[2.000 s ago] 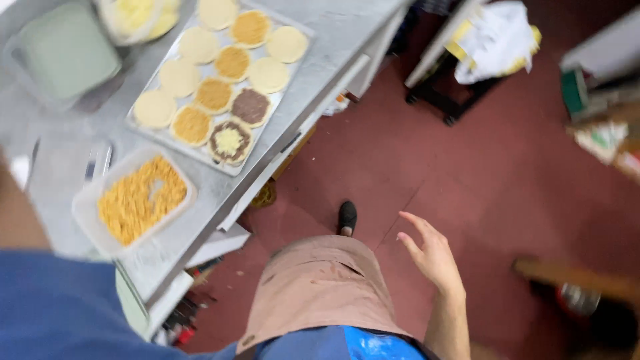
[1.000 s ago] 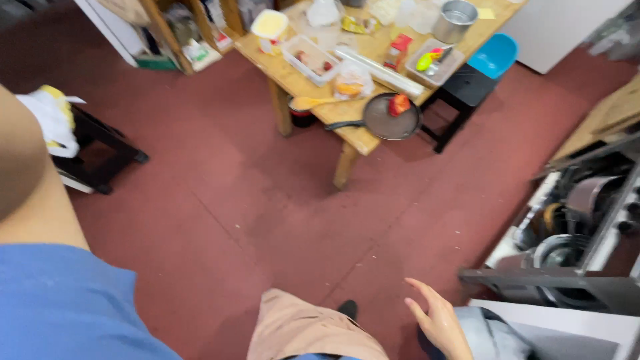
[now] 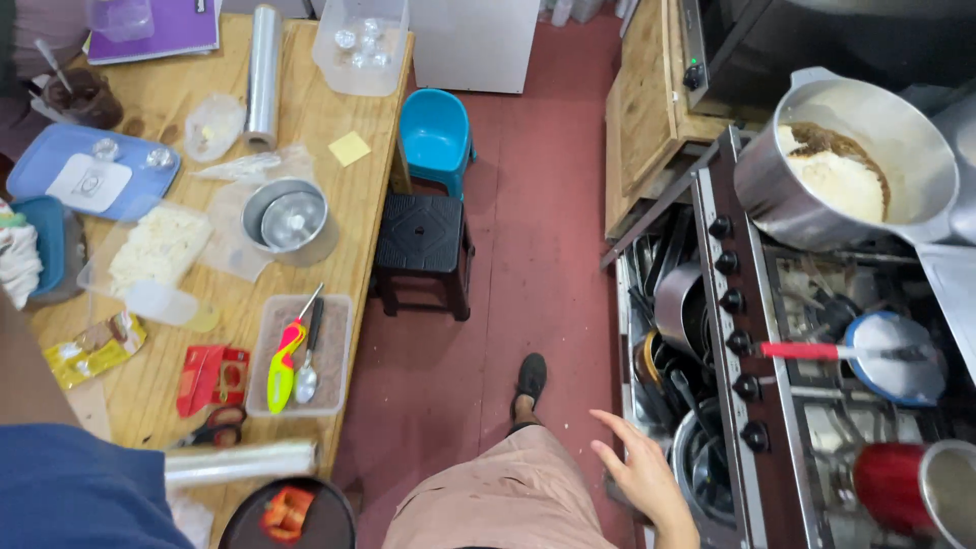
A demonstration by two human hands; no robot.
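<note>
My right hand (image 3: 639, 469) hangs empty over the floor with its fingers apart, nearest to the front of the stove and the shelf of pots beneath it. Of my left side only the upper arm shows at the left edge; the left hand is hidden. Left of me, on the wooden table, a plastic container of brown powder (image 3: 328, 396) bears a spoon (image 3: 306, 381) and a yellow-and-red handled tool (image 3: 280, 374). Below them a dark pan (image 3: 328, 518) holds a piece of red pepper (image 3: 286, 515). A round metal pan (image 3: 316, 236) stands farther back.
The stove (image 3: 762, 320) lines the right side, with a big aluminium pot (image 3: 770, 183), a red pot (image 3: 884, 488) and a red-handled utensil (image 3: 801, 351) across its edge. A black stool (image 3: 419, 236) and a blue plastic chair (image 3: 435, 130) stand beside the table. Part of a person shows at upper left.
The view has turned and moved from the grey counter with its tray of discs to the aisle between wooden table and stove. My right hand stays empty.
</note>
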